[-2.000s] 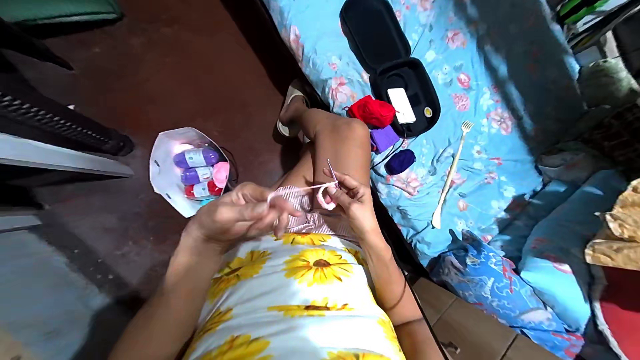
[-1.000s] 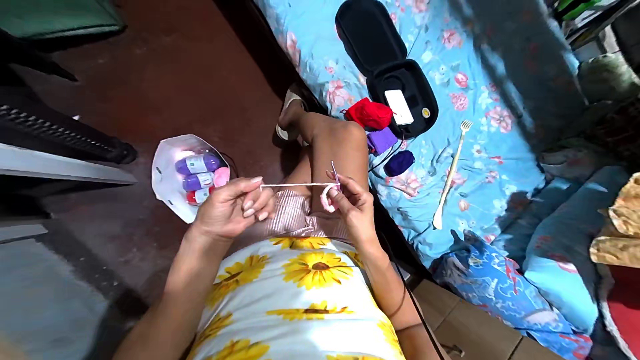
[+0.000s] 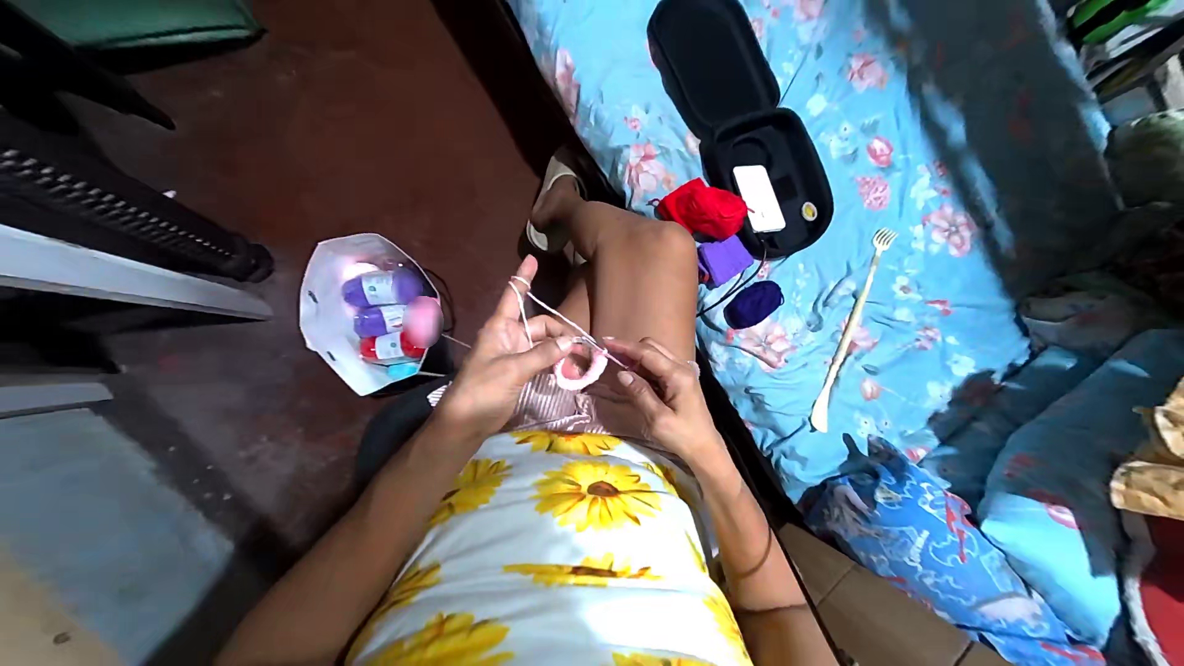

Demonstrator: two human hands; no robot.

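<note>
Above my lap, a small pale pink crocheted ring (image 3: 581, 370) is pinched at its left edge by my left hand (image 3: 504, 356), whose raised index finger carries a loop of pale yarn (image 3: 555, 313). My right hand (image 3: 668, 388) grips a thin crochet hook (image 3: 610, 357) at the ring's upper right; much of the hook is hidden by the fingers. To the left on the floor, a white bag (image 3: 324, 305) holds purple yarn (image 3: 381, 288), red yarn (image 3: 388, 346) and a blurred pink ball (image 3: 423, 321). A strand runs from the bag toward my left hand.
On the floral bedsheet (image 3: 832, 120) at right lie an open black case (image 3: 805, 153) with a white device (image 3: 759, 198), red yarn (image 3: 703, 209), a purple bundle (image 3: 724, 260), dark blue yarn (image 3: 753, 304) and a long fork-ended stick (image 3: 846, 338). A dark bed edge (image 3: 740, 435) runs beside my right arm.
My left hand has moved in to the ring, and yarn now loops over its raised index finger. One second ago it held the strand stretched out to the left of the ring.
</note>
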